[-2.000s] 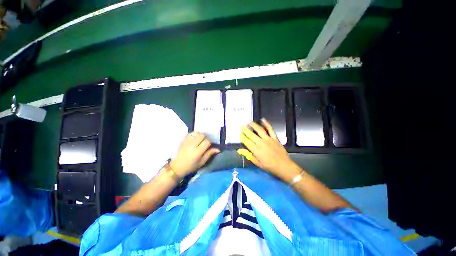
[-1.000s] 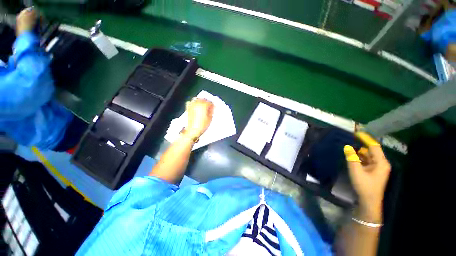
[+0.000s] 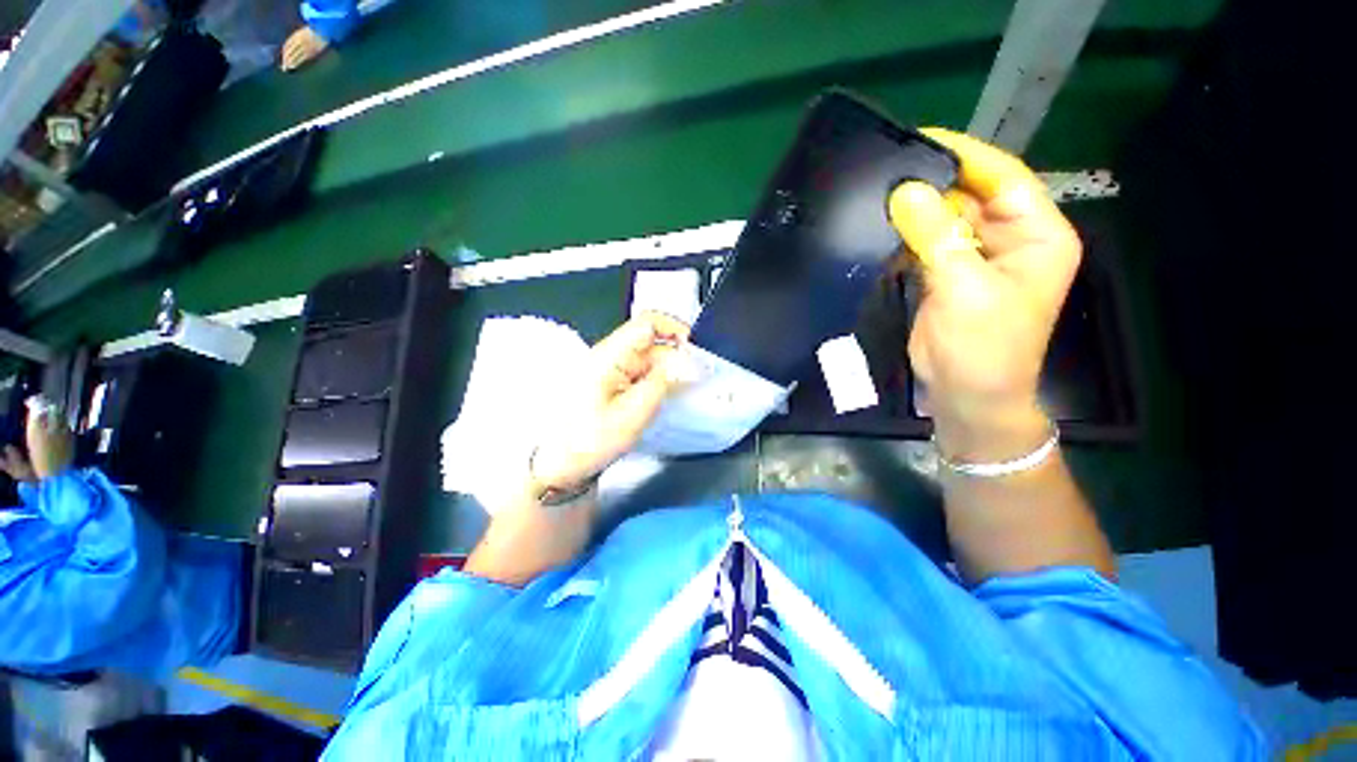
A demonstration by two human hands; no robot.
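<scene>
My right hand, with yellow finger cots, grips a glossy black phone module by its upper right corner, raised and tilted above the tray. My left hand holds a translucent white film sleeve at the module's lower left end. Whether the module's end is inside the sleeve I cannot tell. The black foam tray lies behind and is partly hidden; a white-covered unit shows at its left end. A small white piece lies in the tray.
A loose pile of white films lies left of my left hand. Farther left is a black tray with glossy units. A white bottle stands beyond it. A metal post rises at the back right. Another person's blue sleeve is at far left.
My right hand has lifted a black module out of the tray and moved left with it. My left hand has come from the film pile with a sleeve to the module's end. The view has turned.
</scene>
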